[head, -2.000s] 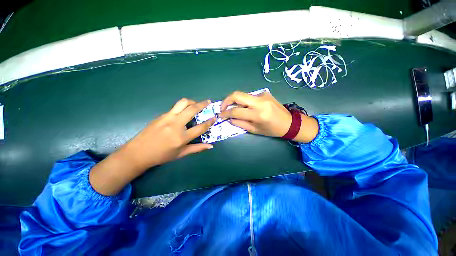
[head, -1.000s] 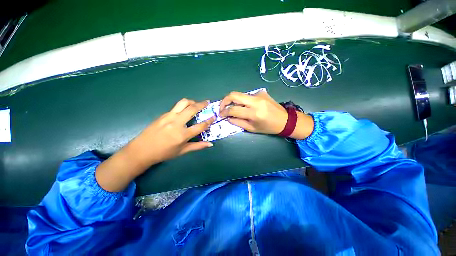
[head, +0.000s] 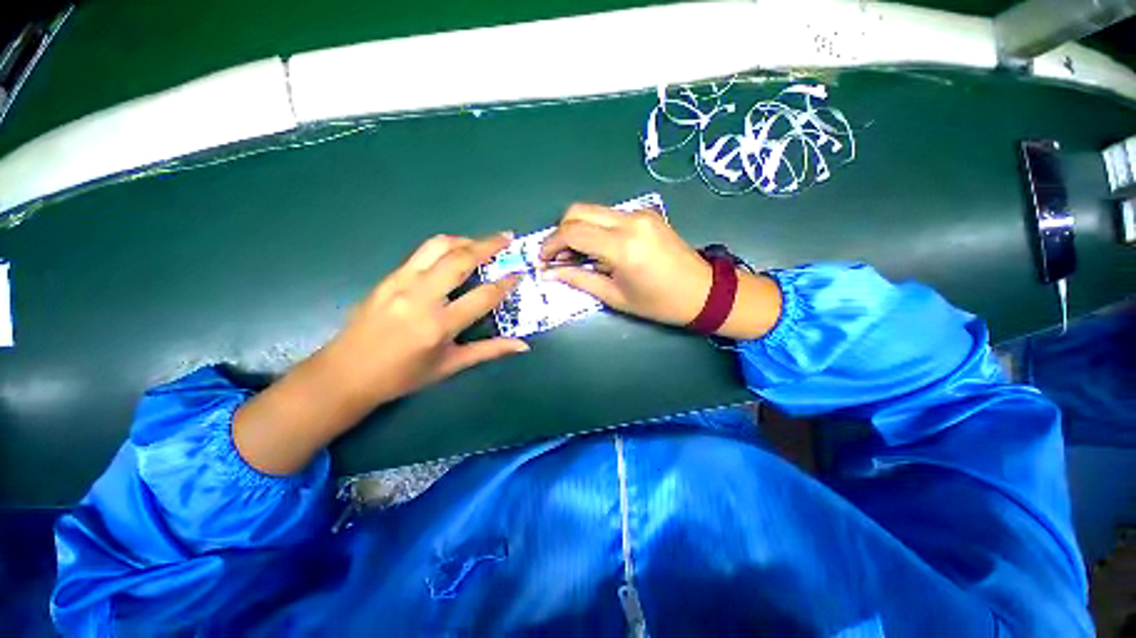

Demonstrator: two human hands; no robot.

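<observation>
A part-assembled phone chassis (head: 548,303), a pale flat rectangle with small parts showing, lies tilted on the green mat. My left hand (head: 424,312) is at its left end, fingertips on its upper edge and surface, thumb near the lower left corner. My right hand (head: 635,266), with a dark red wristband (head: 716,295), rests over its right part, fingers bent and fingertips together near the middle. Whether a small part or tool is between those fingertips is too small to tell. The chassis under the right hand is hidden.
White cables (head: 766,147) lie in a loose pile beyond my right hand. A black glossy phone (head: 1049,212) with a white lead is at the far right, with whitish blocks (head: 1121,165) beyond it. A white rail (head: 523,69) runs along the back. A white sheet (head: 5,305) is at the left edge.
The whole view has shifted slightly. My right fingertips have moved a little over the chassis and are bent differently, and my left fingers are slightly more spread. The chassis keeps its place between the hands.
</observation>
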